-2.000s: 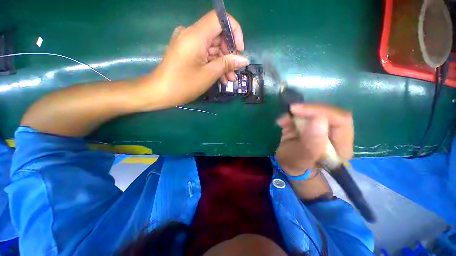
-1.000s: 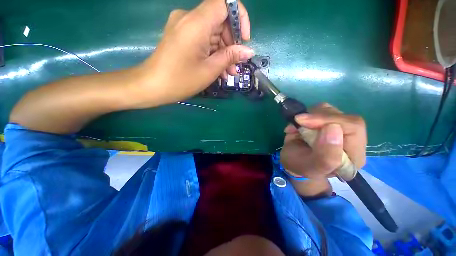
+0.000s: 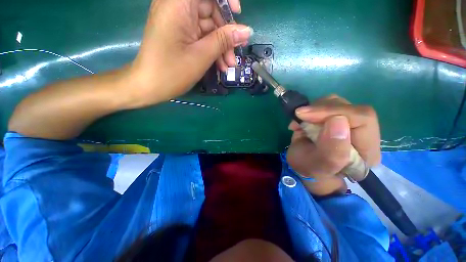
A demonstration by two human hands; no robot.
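A small watch-like unit (image 3: 238,74) with an open housing and circuit board sits in a flat black fixture (image 3: 262,51) on the green bench. My left hand (image 3: 196,43) holds dark metal tweezers (image 3: 225,10), pointing down to the unit's top edge; it covers the fixture's upper left part. My right hand (image 3: 334,140) holds the soldering iron (image 3: 291,101) like a pen. The iron's metal tip is over the upper right edge of the unit; whether it touches is unclear.
Solder wire (image 3: 48,51) runs across the green bench (image 3: 127,123) from the left, passes under my left forearm and ends below the fixture. A small white tag (image 3: 19,37) lies at the far left. A red-orange tray (image 3: 426,48) stands at the upper right, with a dark cable below.
My right hand has brought the iron in from the right to the unit's right side. My left hand's tweezers now point down to the unit's top edge. The view has shifted slightly.
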